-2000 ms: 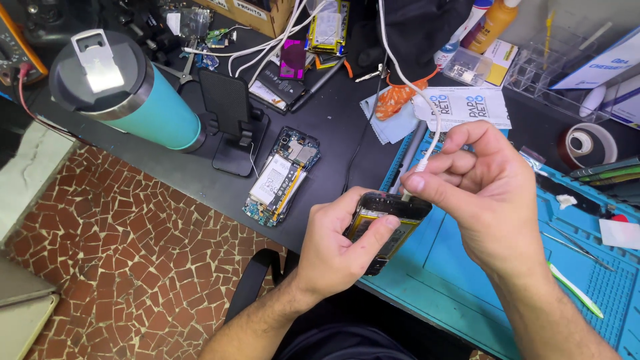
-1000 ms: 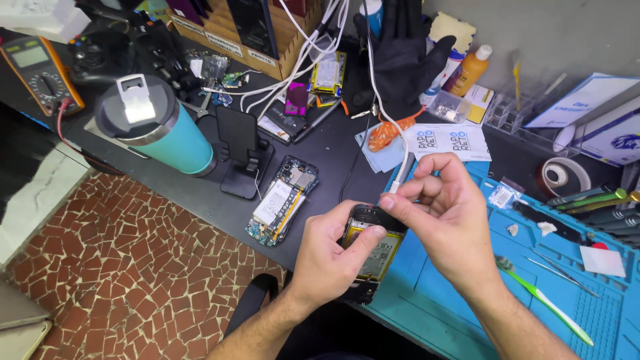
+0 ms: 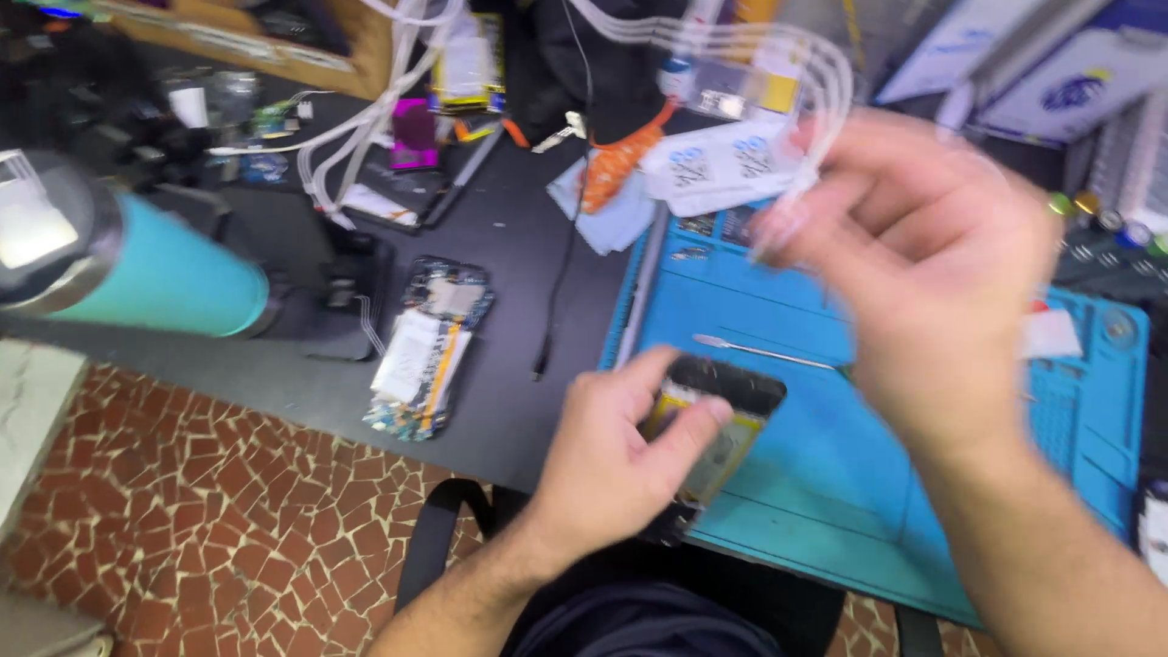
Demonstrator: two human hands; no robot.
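My left hand (image 3: 625, 452) holds an opened smartphone (image 3: 730, 456) by its side, thumb across its exposed battery, above the near edge of a blue silicone repair mat (image 3: 821, 484). Up and to the right, my right hand (image 3: 922, 246) pinches the end of a white cable (image 3: 821, 109); both are blurred by motion, and the plug is hard to make out. The cable end is apart from the phone. Another opened phone (image 3: 424, 351), its board and battery bare, lies on the dark table left of my left hand. A thin metal tool (image 3: 766, 352) rests on the mat.
A turquoise tumbler (image 3: 173, 265) and a black phone stand (image 3: 283, 237) are at the left. White cables (image 3: 365, 119) and phone parts lie at the back. An orange bag (image 3: 625, 164), a blue cloth (image 3: 607, 214) and printed packets (image 3: 721, 164) sit behind the mat.
My right hand has moved up and right with the white cable, away from the phone; before, its fingers held the cable end at the phone's top edge. My left hand still holds the phone.
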